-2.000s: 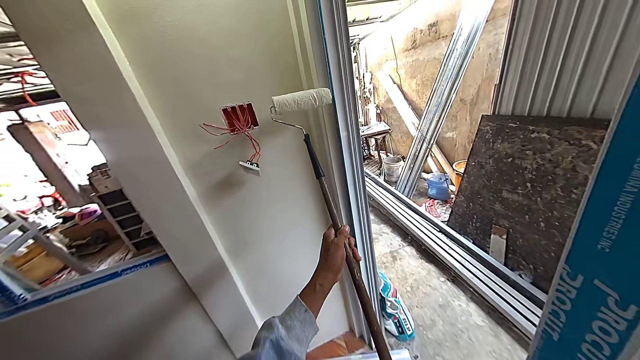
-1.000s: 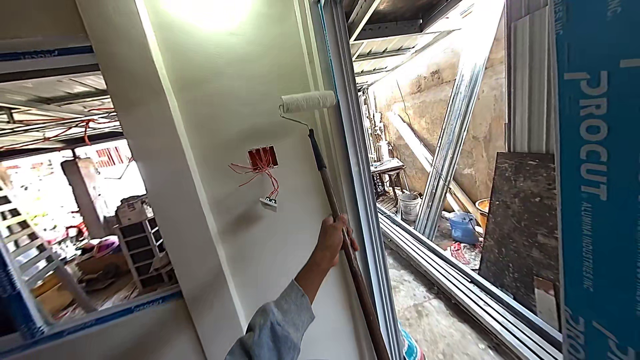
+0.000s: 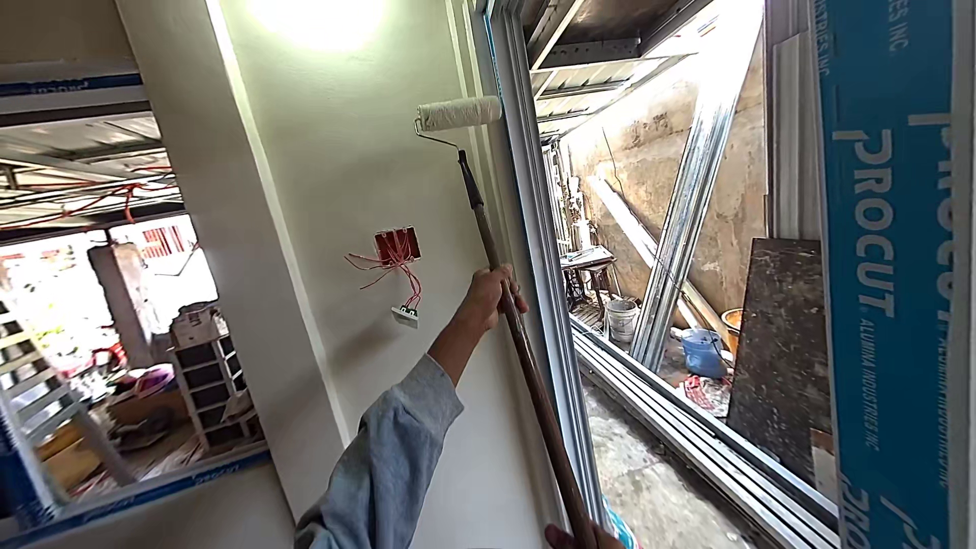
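Note:
My left hand (image 3: 496, 297), in a grey sleeve, is closed around the middle of a brown pole (image 3: 526, 358). Low in the view, my right hand (image 3: 583, 537) grips the pole's lower part, mostly cut off by the frame edge. At the pole's upper end is a paint roller with a white cover (image 3: 460, 113), lying against the pale wall (image 3: 335, 152) beside the door frame. Below and left of the roller, a red electrical box (image 3: 397, 245) is set in the wall. Red wires come out of it, and a white switch or outlet plate (image 3: 406, 316) hangs from them.
Grey metal frame tracks (image 3: 534, 252) border the wall's right side. Beyond the opening are leaning metal profiles (image 3: 686, 206), a dark board (image 3: 781, 343), a blue container (image 3: 702, 352) and a whitish bucket (image 3: 621, 319). A blue-wrapped frame (image 3: 877, 274) stands right; a window opening (image 3: 152, 476) is left.
The roller has moved up the wall, from about the height of the red box to well above it. My right hand has come into view at the bottom. The view has tilted upward.

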